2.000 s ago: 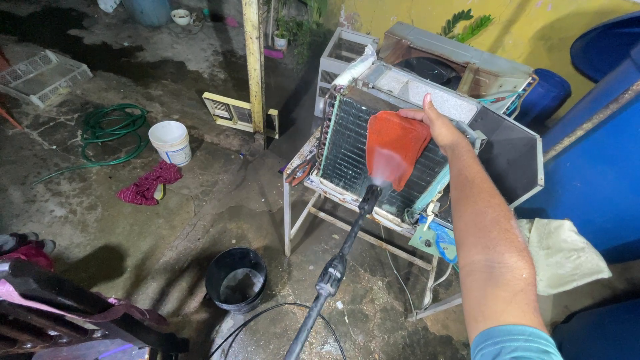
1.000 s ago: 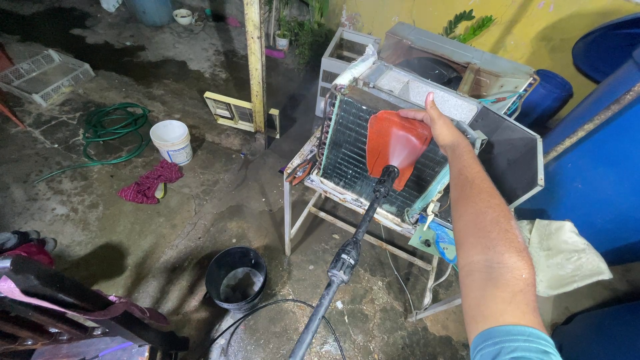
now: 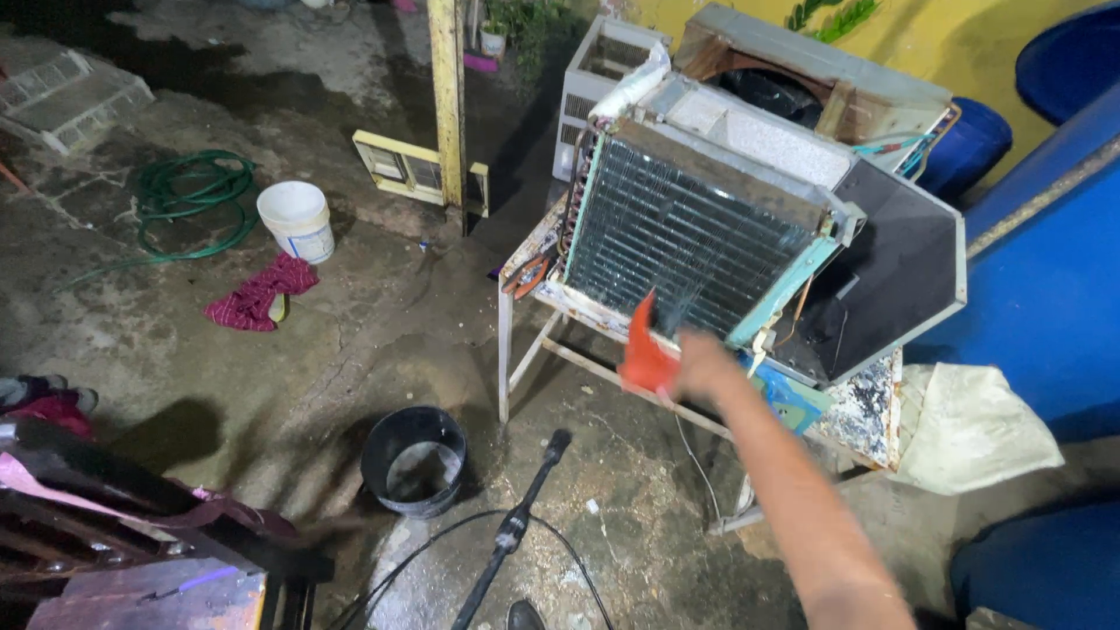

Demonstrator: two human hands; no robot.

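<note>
My right hand (image 3: 707,372), blurred, grips a red-orange plastic piece (image 3: 648,354) at the lower front edge of an air conditioner's finned coil (image 3: 691,232). The coil leans on a rusty metal stand (image 3: 604,325), its fins wet and bare in view. A black pressure washer lance (image 3: 512,529) points up from the bottom edge, its nozzle over the floor beside a black bucket (image 3: 414,459). No spray shows from it. My left hand is out of view, and the lance's handle end is cut off by the frame.
Orange-handled pliers (image 3: 528,276) lie on the stand's left corner. A black hose (image 3: 437,535) crosses the floor. A white bucket (image 3: 296,220), maroon cloth (image 3: 261,293) and coiled green hose (image 3: 192,197) are left; a pale cloth sack (image 3: 976,429) and blue barrels (image 3: 1041,306) are right.
My right hand has moved down with the red-orange piece, from the coil's face to its lower edge. The lance has swung down and away from the coil; its earlier spray is gone.
</note>
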